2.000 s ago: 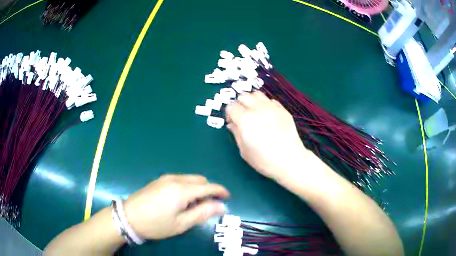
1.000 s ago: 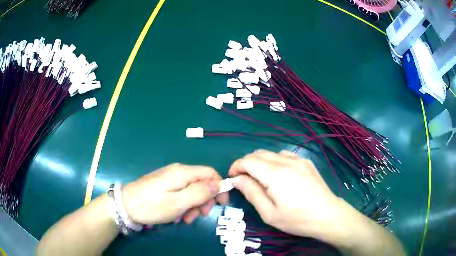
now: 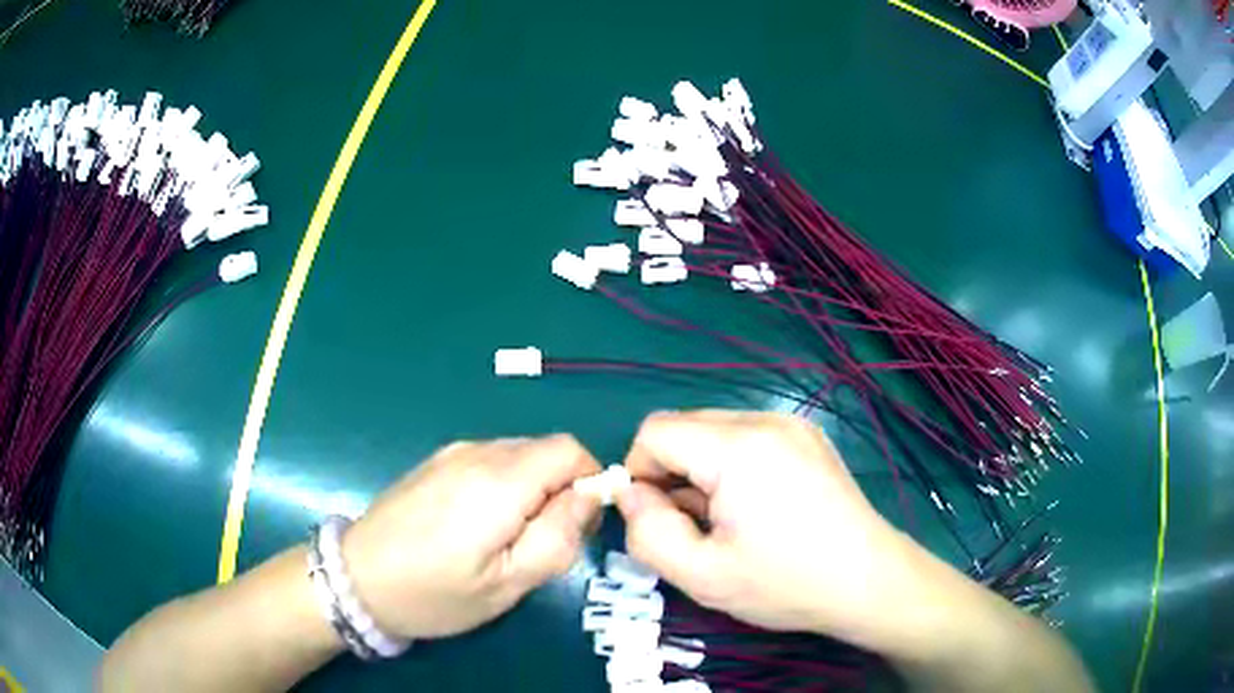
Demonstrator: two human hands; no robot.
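Observation:
A small white connector housing (image 3: 604,483) is held between the fingertips of both hands above the near bundle. My left hand (image 3: 474,535) pinches its left end. My right hand (image 3: 751,521) pinches at its right end, where the wires are hidden by the fingers. The near bundle of leads (image 3: 625,626) lies at the bottom edge, housings at its left, partly covered by my right hand and forearm. The main bundle (image 3: 880,305) lies fanned beyond the hands, housings upper left, metal tips lower right. One separate lead (image 3: 518,362) lies straight, its housing to the left.
A left bundle of leads (image 3: 95,257) fans at the left edge, with one housing (image 3: 237,267) sticking out. A dark far bundle (image 3: 176,11) is cut off at the top left. A blue box (image 3: 1130,196), a grey-white device (image 3: 1107,68) and a pink fan-like grille (image 3: 1029,11) are at the top right.
My right hand has come back from the main bundle to meet my left hand at a housing. The separate lead now lies apart from the main bundle, and some of its housings have shifted.

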